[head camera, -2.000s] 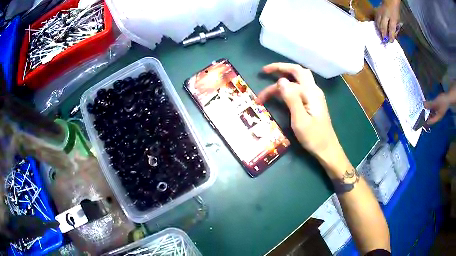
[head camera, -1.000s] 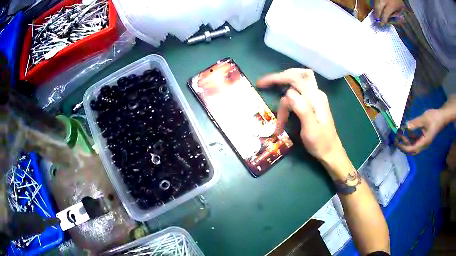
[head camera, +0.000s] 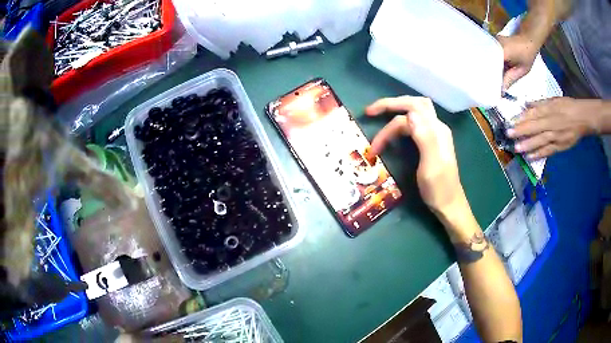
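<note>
A smartphone with a lit white and orange screen lies on the green bench top. My right hand is bare and holds nothing. Its fingers are apart, with a bent fingertip at the phone's right edge, over or on the screen. I cannot tell if it touches. My left hand is not in view. A clear tub full of small glossy black rings stands left of the phone.
Red tray of metal parts, upper left. Blue tray of pins, left, by the press base. Clear tub of pins, bottom. Metal bolt and white containers beyond the phone. Another person's hands at papers, right.
The view has shifted, so the bench things sit slightly further right. The phone's screen picture has changed under my right hand. The other person's hands have come together over the papers.
</note>
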